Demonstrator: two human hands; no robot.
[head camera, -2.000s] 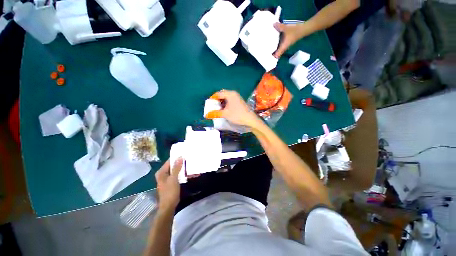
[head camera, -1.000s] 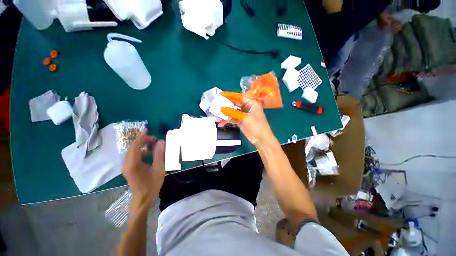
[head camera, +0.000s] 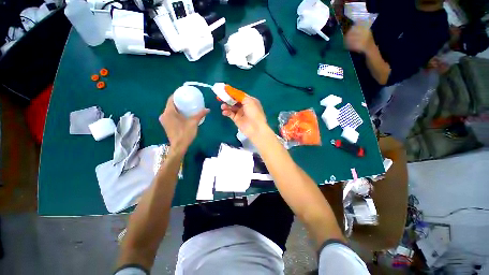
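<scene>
My left hand (head camera: 179, 122) grips the translucent white wash bottle (head camera: 189, 100) above the green bench. Its bent spout points right and its tip meets a small white block (head camera: 223, 93). My right hand (head camera: 244, 111) holds this white block, with orange covers on its fingertips. A white camera unit (head camera: 234, 168) lies at the near bench edge in front of my body, with a white arm sticking out to its right. A white cloth (head camera: 246, 140) lies partly hidden behind my right forearm.
White cameras (head camera: 128, 31) are piled at the back left; another camera (head camera: 247, 46) has a black cable. Orange caps (head camera: 101, 85), crumpled cloths (head camera: 127, 140) and a screw bag (head camera: 162, 156) lie left. A bag of orange parts (head camera: 300, 127) and red-black tool (head camera: 348, 147) lie right. A person (head camera: 402, 45) is beyond.
My left hand has left the near camera and taken the wash bottle, now lifted. My right hand has moved up to its spout with the white block. The near camera is released.
</scene>
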